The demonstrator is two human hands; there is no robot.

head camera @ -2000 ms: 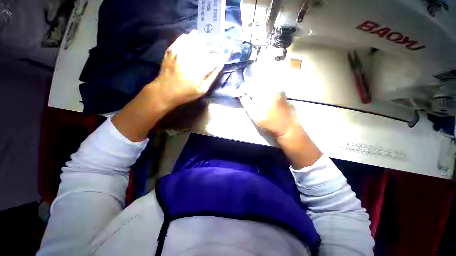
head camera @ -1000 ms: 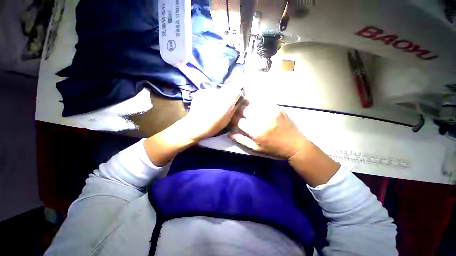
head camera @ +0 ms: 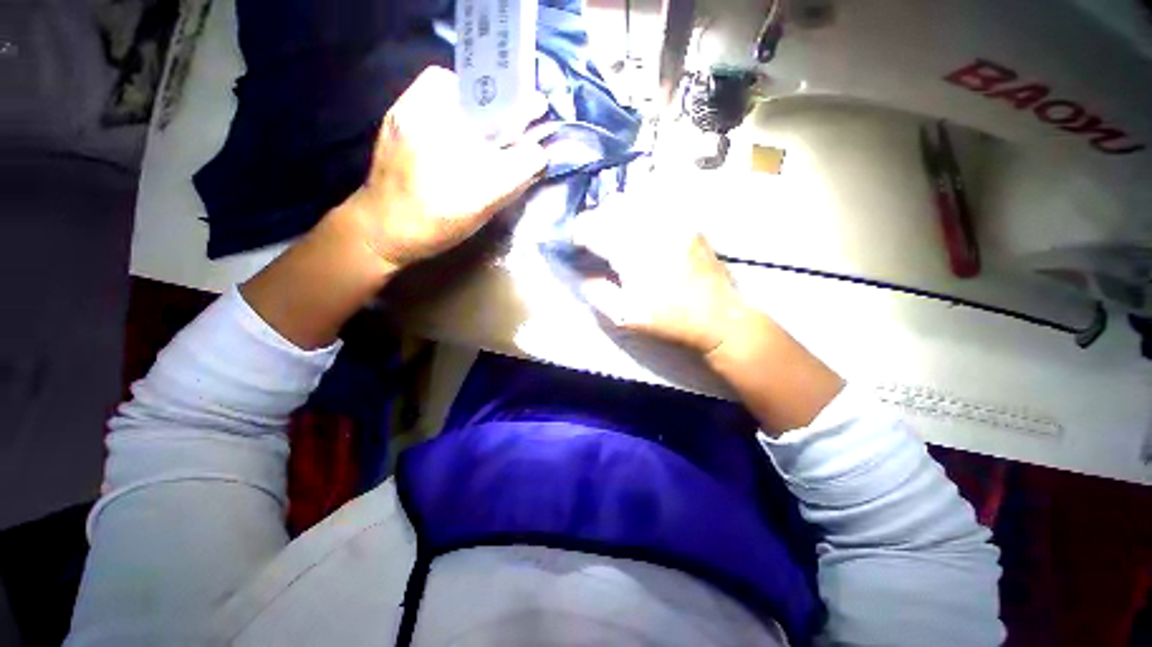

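Note:
Dark navy cloth (head camera: 303,126) lies bundled left of the needle, with a shinier, lighter blue part (head camera: 584,133) wrinkled near the machine's foot. My left hand (head camera: 442,177) rests on the cloth, holding it below a hanging white label strip (head camera: 495,57). My right hand (head camera: 670,278) is at the near edge of the cloth, below the needle area, its fingers washed out by glare and on the cloth. The needle and presser foot are mostly lost in the white glare.
The white machine head (head camera: 872,51) with red lettering stands at the upper right. Red-handled snips (head camera: 954,215) lie on the bed under it. A thin dark rod (head camera: 910,293) with a hooked end runs right of my right hand. A ruler scale (head camera: 973,411) marks the front edge.
My hands, close together a second ago, have moved apart. My left hand has gone up and left onto the cloth. The view has shifted, so the machine appears farther right.

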